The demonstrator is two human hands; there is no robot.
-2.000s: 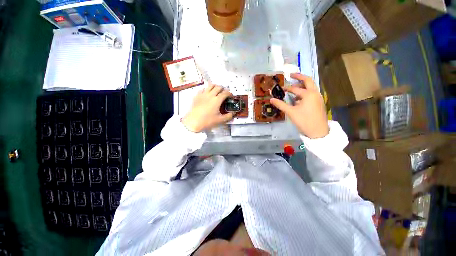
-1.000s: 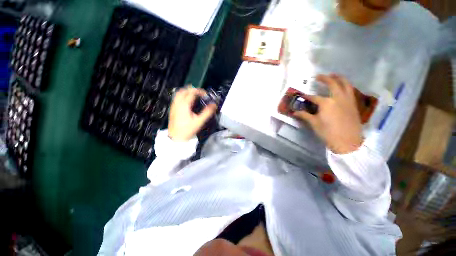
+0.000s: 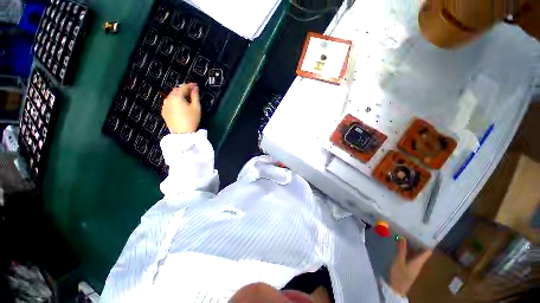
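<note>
My left hand (image 3: pixel 182 111) is over the black blister tray (image 3: pixel 227 44), fingertips bent together among the pockets; whether they hold anything is hidden. My right hand (image 3: pixel 408 269) is at the machine's front edge, a fingertip at the green button (image 3: pixel 400 238), holding nothing visible. A black square watch case (image 3: pixel 359 137) lies in the left red-brown nest (image 3: pixel 341 139). To its right, one nest (image 3: pixel 389 184) holds a dark round part with a light centre, and another nest (image 3: pixel 427 142) with dark recesses sits behind it.
The orange-gold press head (image 3: pixel 453 22) is at the back right. A pale-topped jig (image 3: pixel 324 58) sits back left on the base. Metal tweezers (image 3: pixel 433 198) and a blue pen (image 3: pixel 473 151) lie on the right. The red button (image 3: pixel 382 229) is beside the green one. Paper (image 3: pixel 243 13) overlaps the tray's back.
My left hand has moved left from beside the base to over the tray. My right hand has let go of the case in the left nest and moved down to the green button.
</note>
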